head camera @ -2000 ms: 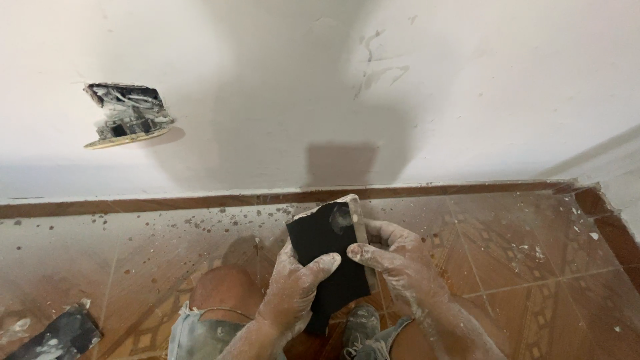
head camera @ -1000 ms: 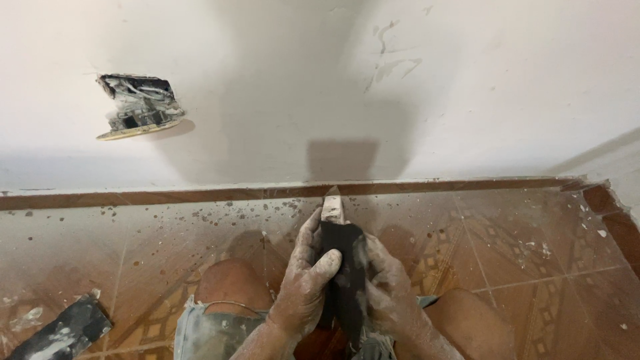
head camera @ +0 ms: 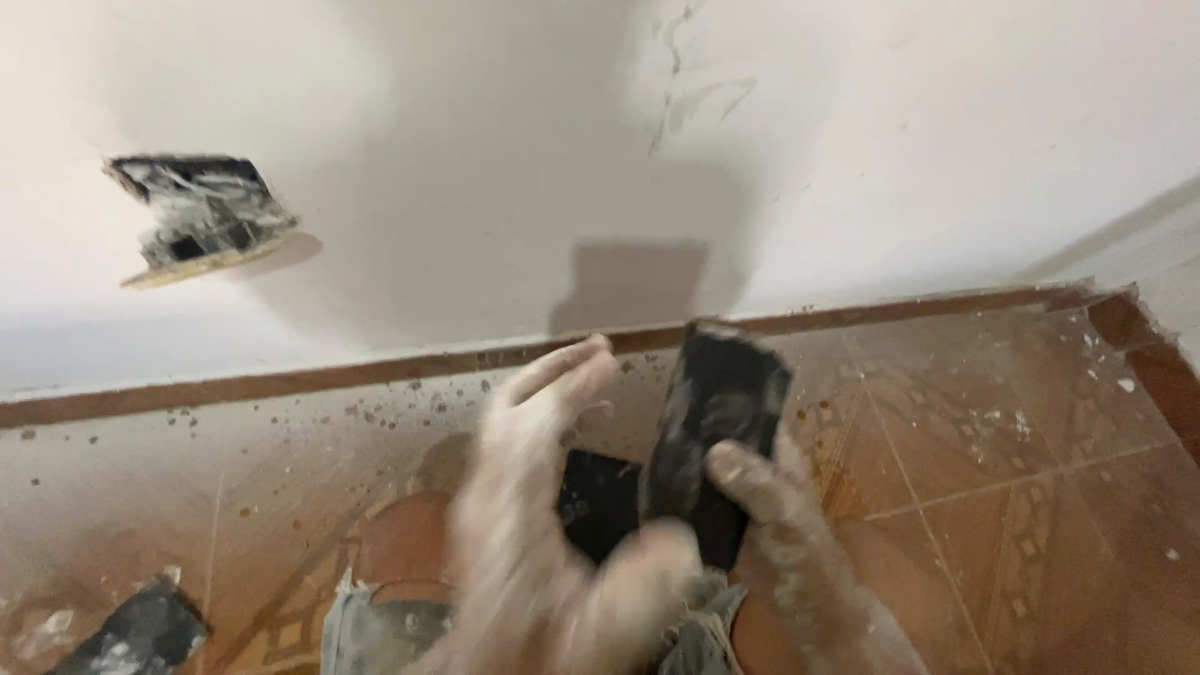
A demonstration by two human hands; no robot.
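My right hand (head camera: 769,487), dusted with white powder, grips a black sheet (head camera: 722,412), probably sandpaper, wrapped over a block-like piece with its thumb on the near face. To the left of it, my left hand (head camera: 534,487) is blurred, with fingers spread and nothing seen in them. Part of a black sheet (head camera: 598,502) shows between the two hands, lower down; whether it joins the held piece I cannot tell. Behind both hands stands the white wall (head camera: 469,187), which carries their shadow.
An uncovered electrical box (head camera: 206,211) with wires and a loose yellowish edge sits in the wall at left. A brown baseboard (head camera: 375,375) runs along the wall to a corner at right. Another black sheet (head camera: 141,633) lies on the dusty tiled floor (head camera: 984,469) at lower left.
Both hands were on the black sheet before; my left hand has come off it. The sheet looks folded around the block, whose pale end showed earlier.
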